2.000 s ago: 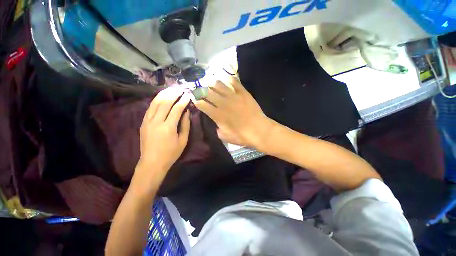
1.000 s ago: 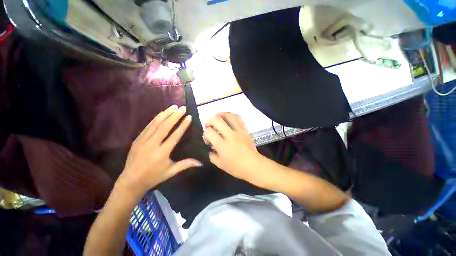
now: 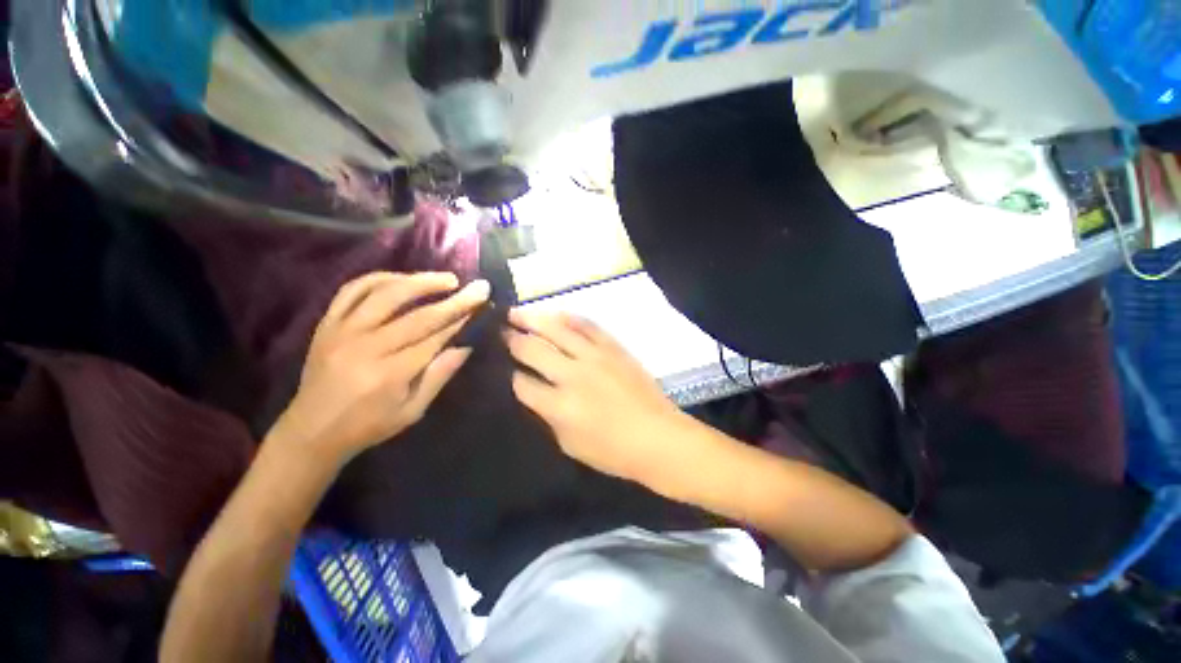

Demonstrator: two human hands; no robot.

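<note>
Maroon cloth (image 3: 279, 259) lies left of the needle and runs under the presser foot (image 3: 508, 236) in bright light. A black panel (image 3: 453, 453) runs from the foot down to the lap. My left hand (image 3: 382, 363) lies on the cloth below the foot, fingertips near the seam, thumb apart from the fingers. My right hand (image 3: 589, 389) has its fingertips at the black panel's right edge, just below the foot; whether they pinch it is hard to see. The sewing machine (image 3: 725, 52) stands above.
Curved black cut pieces (image 3: 764, 233) lie on the white table (image 3: 958, 240), right of the needle. Pale green snips (image 3: 1023, 202) lie at the table's right end. A blue basket (image 3: 369, 596) is below by the lap. Maroon and black pieces (image 3: 1023, 376) hang at the right.
Both hands left the foot, moved down, and are now closer to it again than one second ago. The black panel now shows below the foot. The view has shifted slightly.
</note>
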